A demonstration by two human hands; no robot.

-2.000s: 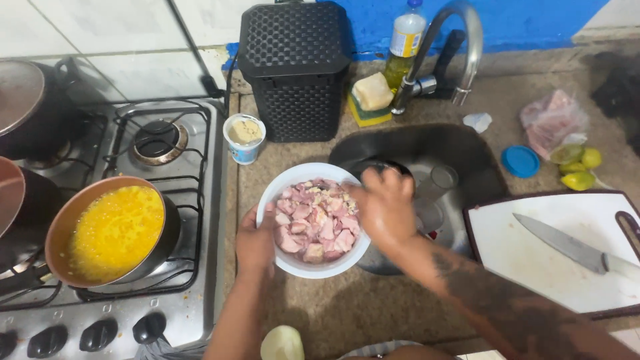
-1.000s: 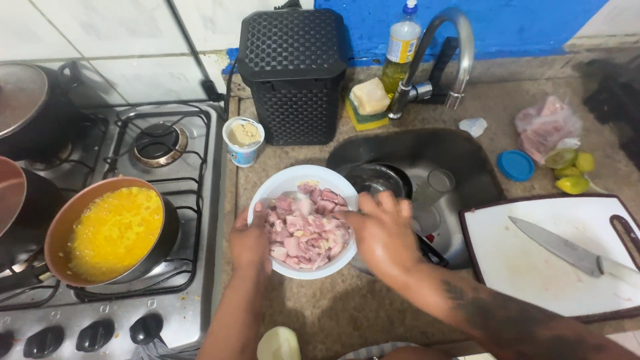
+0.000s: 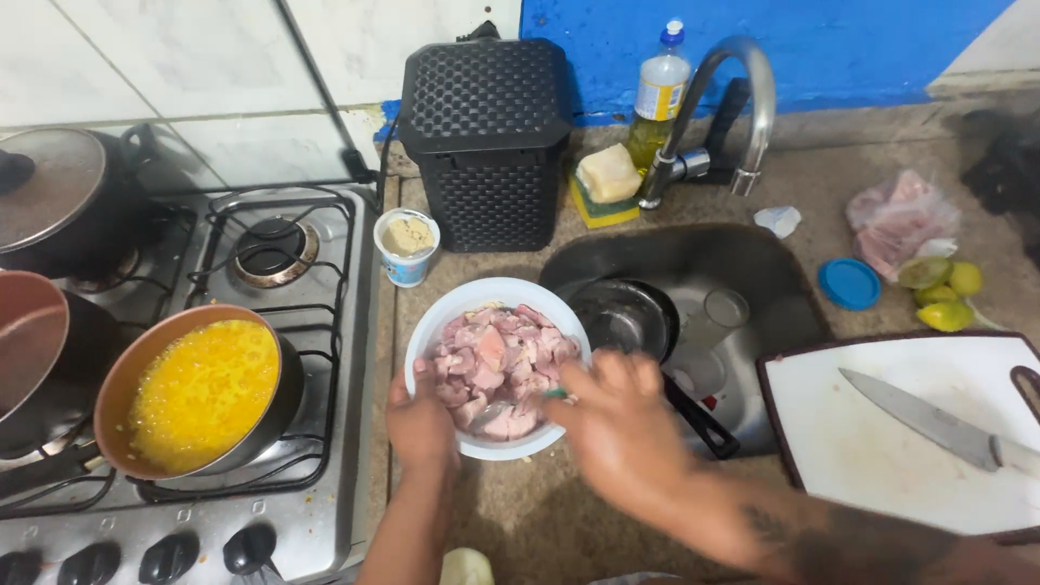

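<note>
A white bowl [image 3: 422, 329] full of cut raw meat [image 3: 496, 357] rests on the stone counter, between the stove and the sink. My left hand [image 3: 421, 418] grips its left rim, thumb over the edge. At the bowl's right side my right hand [image 3: 613, 410], blurred, is closed on a spoon with a green handle [image 3: 555, 393], whose metal bowl [image 3: 491, 416] lies among the pieces. A plastic cup of beige paste [image 3: 406, 244] stands behind the bowl, to its left.
A pan of bubbling yellow food [image 3: 203, 390] sits on the stove at left. The sink [image 3: 772, 276] holds a dark pan [image 3: 626, 321] and a glass [image 3: 725, 309]. Right of it, a knife [image 3: 918, 414] lies on a white cutting board [image 3: 845, 463], near limes [image 3: 946, 313] and bagged meat [image 3: 902, 219].
The meat pieces lie differently in the bowl. My right hand has shifted about at the bowl's right side; my left hand has stayed on the left rim.
</note>
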